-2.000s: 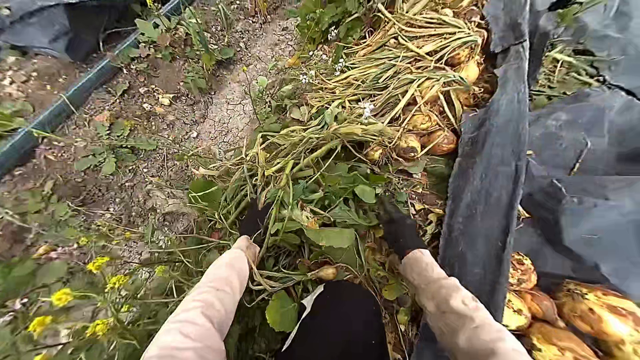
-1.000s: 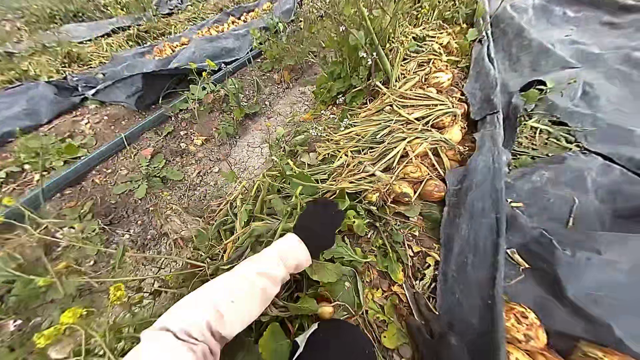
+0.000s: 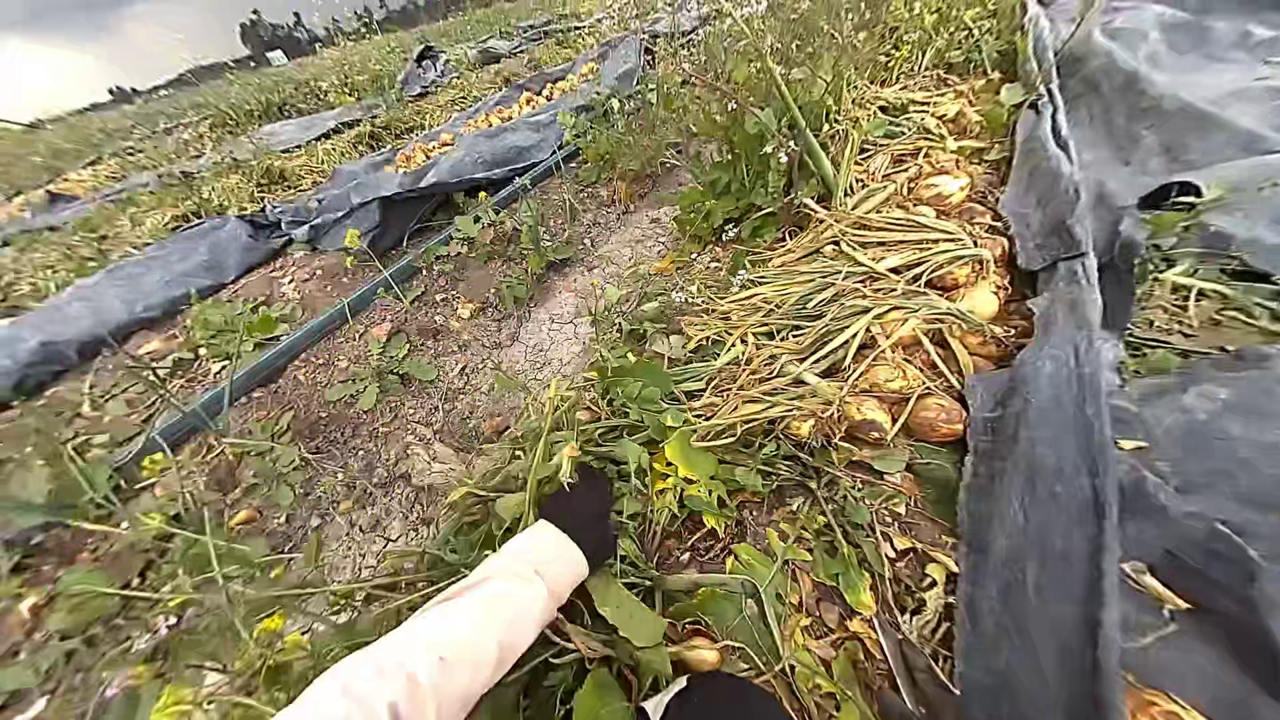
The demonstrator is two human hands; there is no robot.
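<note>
My left hand, in a black glove below a pale sleeve, is low among the green weeds. Stems and leaves stand around its fingers, and whether they are gripped is unclear. My right hand does not show. Right and ahead of my left hand lie pulled onions, their drying tops spread to the left. A small onion lies among leaves near my dark-clad knee or foot at the bottom edge.
Black plastic sheeting borders the onions on the right, with more onions at the bottom right. A dark green hose or strip crosses the cracked soil at left. Beyond it, another onion row lies along plastic sheeting.
Two seconds ago both gloved hands were in the weeds; my right hand has since left the view. My left hand has moved down into the leaves from above them. The view has tilted up.
</note>
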